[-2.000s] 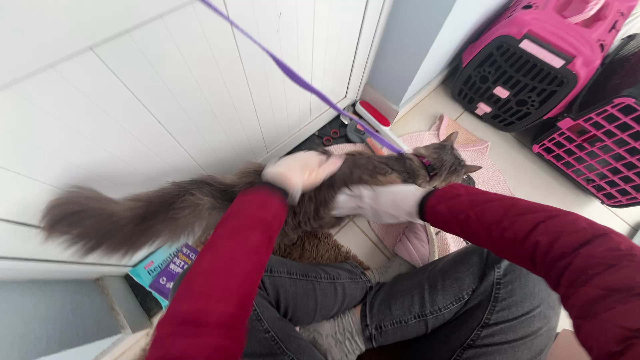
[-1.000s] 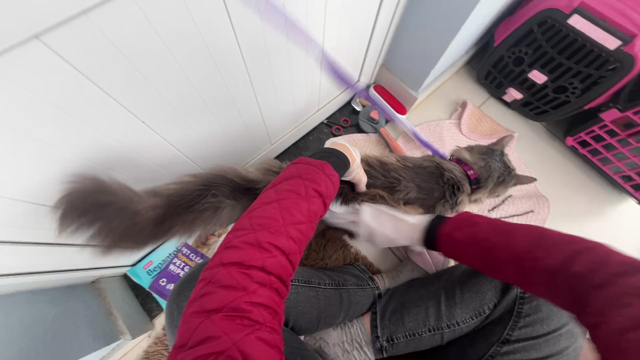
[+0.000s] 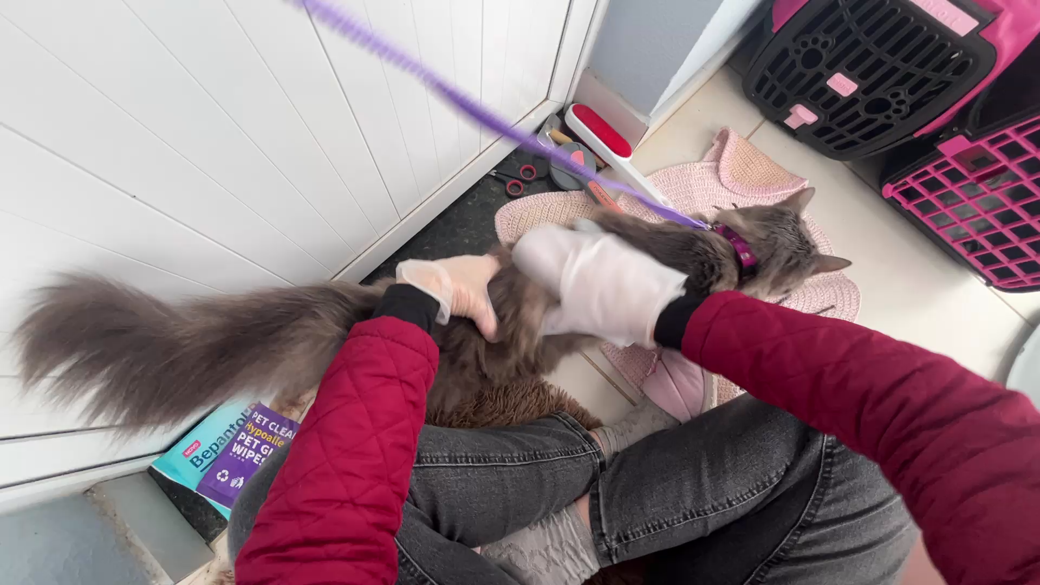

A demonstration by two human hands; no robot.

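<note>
A long-haired grey cat (image 3: pixel 520 309) stands with its head to the right and its bushy tail stretched left. A purple collar (image 3: pixel 738 249) rings its neck, with a purple leash (image 3: pixel 487 118) running up to the top left. My left hand (image 3: pixel 459 292), in a thin translucent glove, grips the cat's hindquarters, thumb toward me. On the cat's side lies my right hand (image 3: pixel 601 284), covered by a white glove-like wipe; its fingers are blurred and mostly hidden by the wipe.
Scissors (image 3: pixel 520 180), a red-and-white lint brush (image 3: pixel 600 132) and other grooming tools lie by the white panelled door (image 3: pixel 244 162). A pink crocheted rug (image 3: pixel 682 183) is under the cat's front. Pink-and-black pet carriers (image 3: pixel 869 73) stand at upper right. Wipes packets (image 3: pixel 248 451) lie lower left.
My left hand has shifted back toward the cat's rump since one second ago. My right hand has stayed at the cat's side. The cat's tail has stayed stretched left.
</note>
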